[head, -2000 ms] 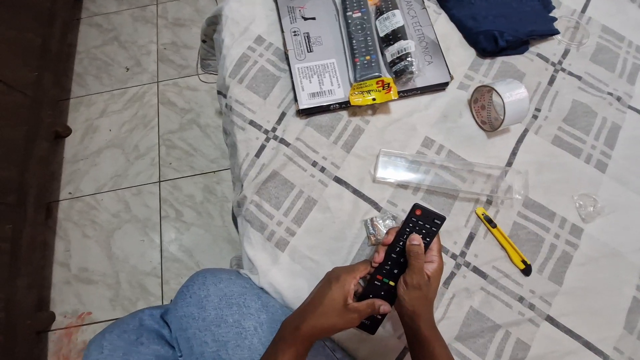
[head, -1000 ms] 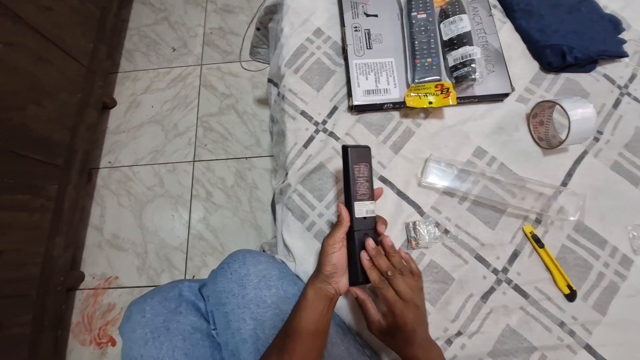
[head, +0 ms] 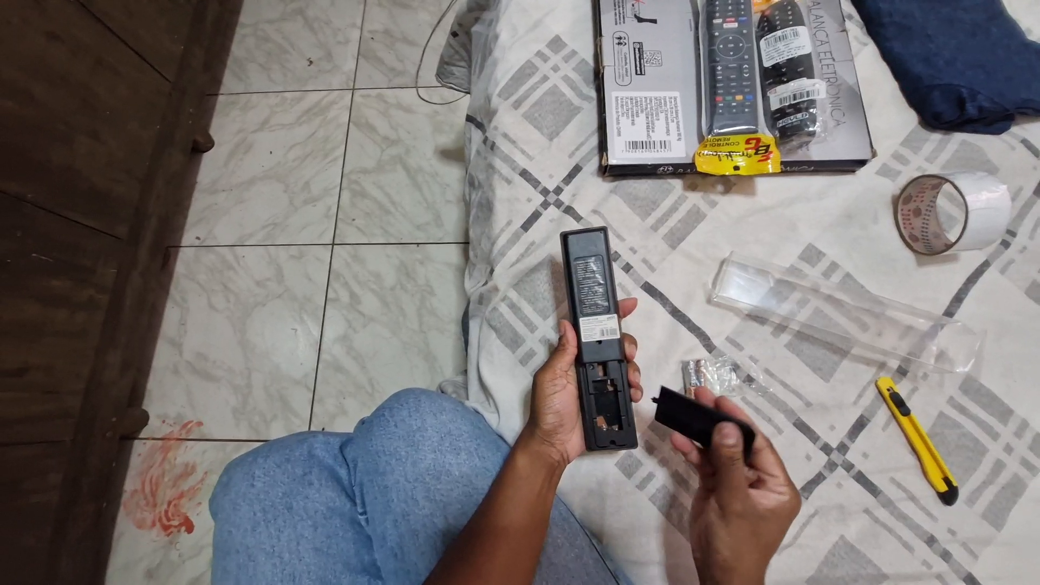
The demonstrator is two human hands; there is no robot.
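My left hand (head: 561,398) holds a black remote control (head: 597,325) back side up, with its battery compartment uncovered and no batteries visible in it. Between the thumb and fingers of my right hand (head: 743,479) is the black battery cover (head: 703,422), apart from the remote and to its right. Just behind that cover lies a small clear plastic packet with batteries (head: 707,376), partly hidden by my right fingers. A clear plastic case (head: 845,313) rests on the patterned bedspread farther right, and a yellow snap-off utility knife (head: 916,439) lies below it.
A flat box (head: 650,81) at the top bears a grey remote in packaging (head: 731,73) and a black wrapped remote (head: 788,73). A tape roll (head: 951,213) and dark blue cloth (head: 951,65) are at the right. The bed's edge runs left of the remote, above a tiled floor (head: 268,179).
The remote, face up in my hands two seconds ago, was turned back side up by one second ago. Its battery cover has since come off and moved right in my right hand.
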